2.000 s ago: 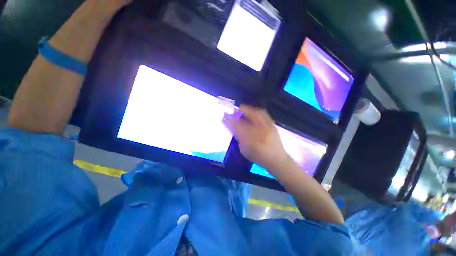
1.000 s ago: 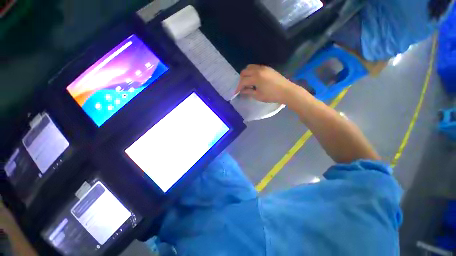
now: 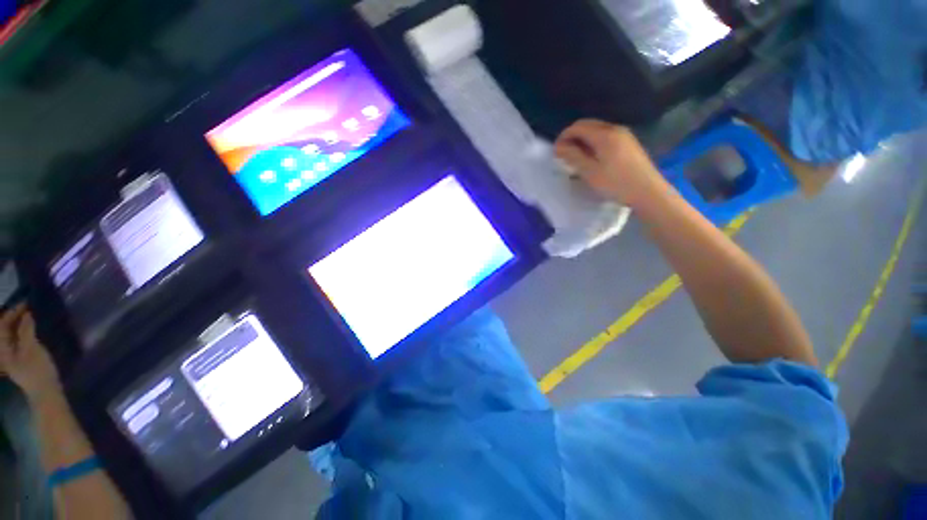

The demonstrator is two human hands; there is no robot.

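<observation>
My right hand [image 3: 602, 160] is over the unrolled strip of the label roll [image 3: 449, 39], fingers curled at the strip; whether it pinches a label cannot be told. The strip hangs past the bench edge. Four-part black foam tray [image 3: 254, 266] holds several tablets: one with a colourful home screen [image 3: 310, 132], one glowing white [image 3: 412, 266], and two with dark pages and white panels [image 3: 152, 232], [image 3: 244, 378]. My left hand [image 3: 22, 350] is at the tray's left edge, partly cut off by the picture's edge, with a blue band on the wrist.
Another black tray with a shiny tablet [image 3: 671, 30] lies at the top right. A bright-blue stool [image 3: 727, 173] stands on the yellow-lined grey floor beyond the bench. A person in a blue smock [image 3: 859, 76] is at the upper right.
The view turned strongly, then shifted slightly. My right hand left the white tablet for the label strip, whose free end now looks more crumpled. My left hand has come further into view.
</observation>
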